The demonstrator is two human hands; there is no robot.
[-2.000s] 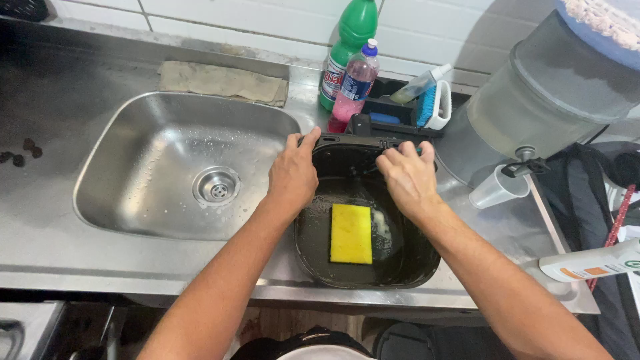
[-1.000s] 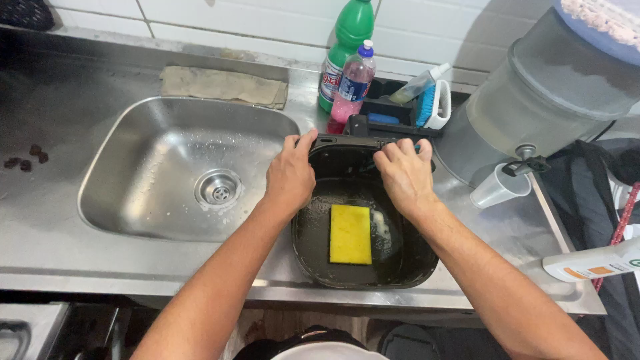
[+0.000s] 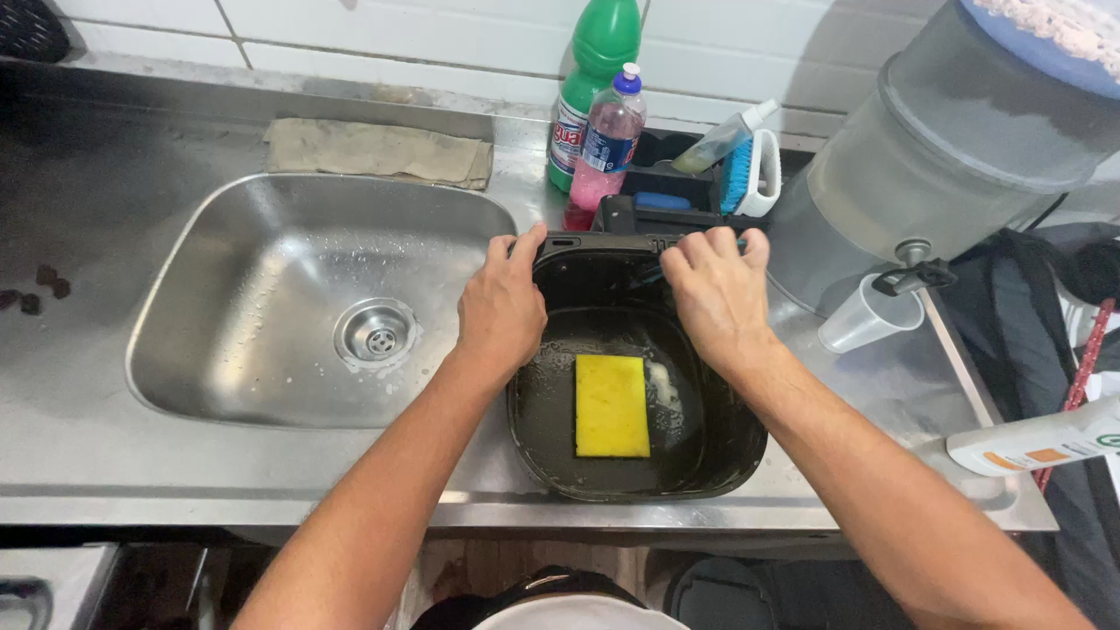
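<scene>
A black air fryer basket (image 3: 560, 468) stands on the steel counter, right of the sink. Inside it lie a yellow sponge (image 3: 612, 406) and, beside that, some white suds (image 3: 665, 389). My left hand (image 3: 506, 302) grips the basket's far left rim, fingers curled over the edge. At the far right rim is my right hand (image 3: 719, 293), its fingers closed around a thin teal-ended tool, perhaps a brush; most of the tool is hidden by the hand.
The steel sink (image 3: 262, 289) is at left, a folded cloth (image 3: 378, 150) behind it. Beyond the basket stand a green bottle (image 3: 597, 61), a pink liquid bottle (image 3: 610, 144), a black caddy (image 3: 682, 186) and a blue brush (image 3: 739, 175). At right are a water dispenser (image 3: 910, 131) and a plastic cup (image 3: 871, 317).
</scene>
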